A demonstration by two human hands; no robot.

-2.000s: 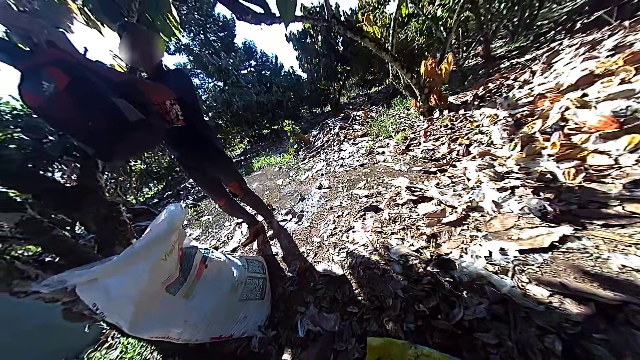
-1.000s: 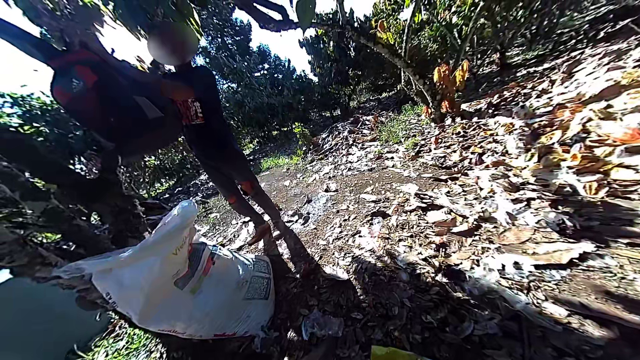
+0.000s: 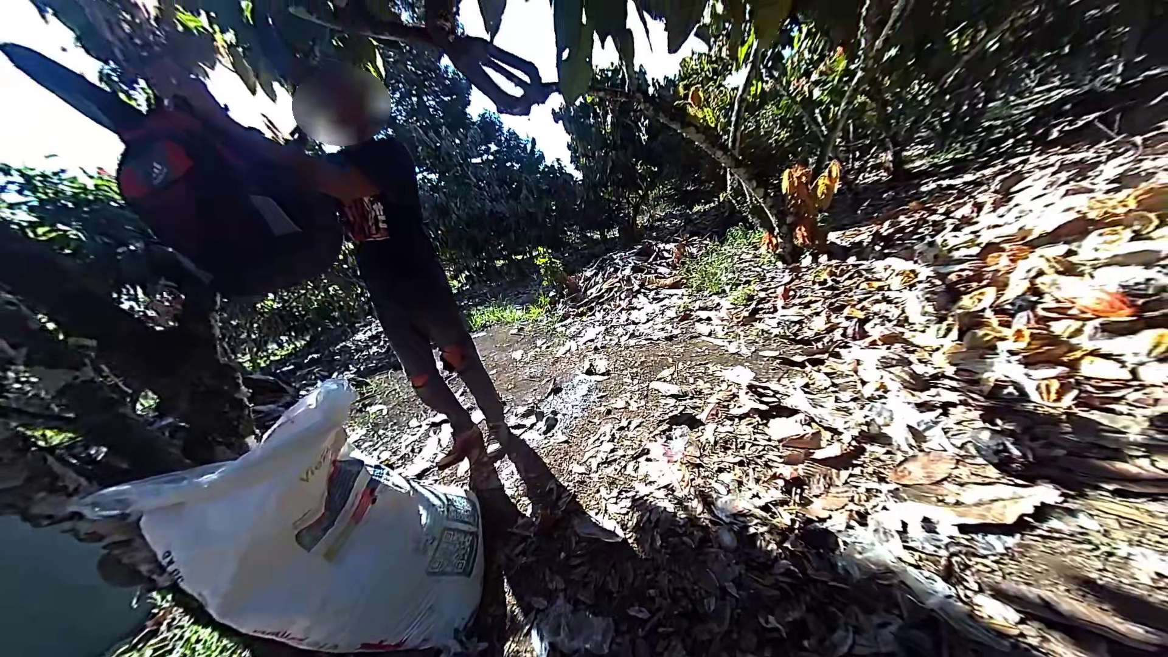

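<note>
Neither my left hand nor my right hand is in view, so what they hold cannot be seen. A full white woven plastic sack (image 3: 274, 557) with printing stands on the ground at the lower left, its top gathered and leaning up. Behind it another person (image 3: 401, 246) in a dark T-shirt and torn trousers stands by a tree. That person's arm reaches toward a dark Adidas backpack (image 3: 237, 210), which is up among the branches at the upper left.
A dark tree trunk (image 3: 205, 383) rises behind the sack. A branch (image 3: 698, 137) crosses overhead. Dry leaves (image 3: 730, 511) litter the ground, with opened husks (image 3: 1077, 310) heaped on the slope at the right. A smooth grey-green surface (image 3: 55, 584) fills the lower left corner.
The view has shifted, so the person and backpack sit farther right in it. A yellow thing at the bottom edge earlier is out of view now. The sack stays in place.
</note>
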